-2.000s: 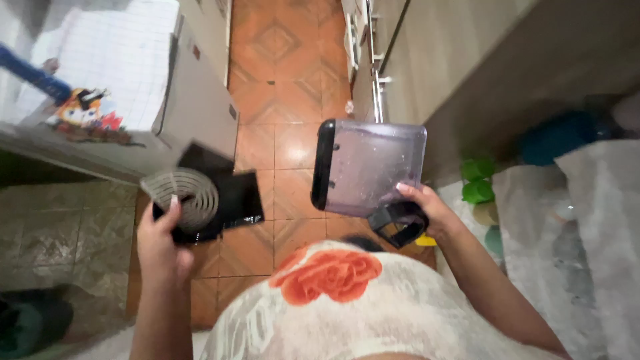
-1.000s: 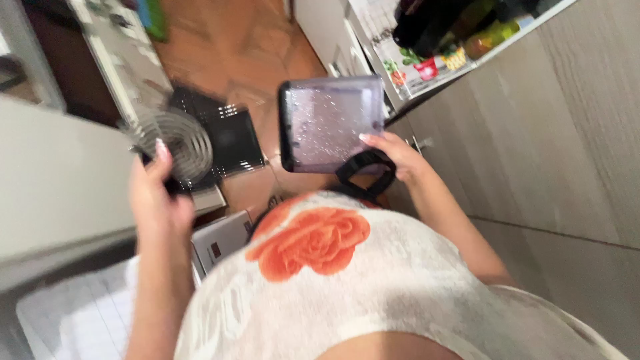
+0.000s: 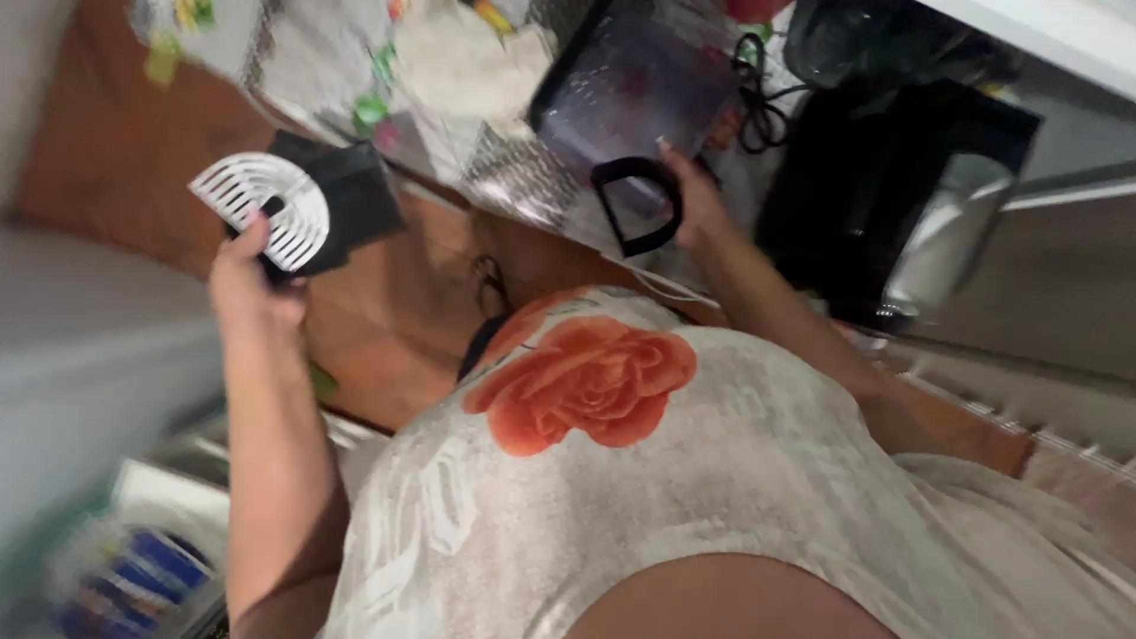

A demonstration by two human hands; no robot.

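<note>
My left hand (image 3: 257,275) grips a black plastic part (image 3: 355,191) together with a light slotted half-round grille (image 3: 271,204), my thumb lying on the grille. In my right hand (image 3: 697,191) is a clear plastic container (image 3: 630,89) with a black rim and a black D-shaped handle (image 3: 643,240). Droplets show on its wall. The container is over a table with a patterned cloth, and I cannot tell whether it touches the cloth. To the right of my right hand stands a glossy black appliance (image 3: 843,195), with a coiled black cord (image 3: 759,115) beside it.
A cream cloth (image 3: 470,62) lies on the patterned tablecloth (image 3: 311,62). A dark clear-walled container (image 3: 852,44) is behind the appliance, near a white edge (image 3: 1056,35) at top right. Orange-brown floor tiles (image 3: 133,142) show at left. Blurred blue items (image 3: 142,577) are at lower left.
The view has turned strongly, from the tiled passage and cabinets to the cloth-covered table with the black appliance. Both hands keep hold of their parts; the container is now over the table.
</note>
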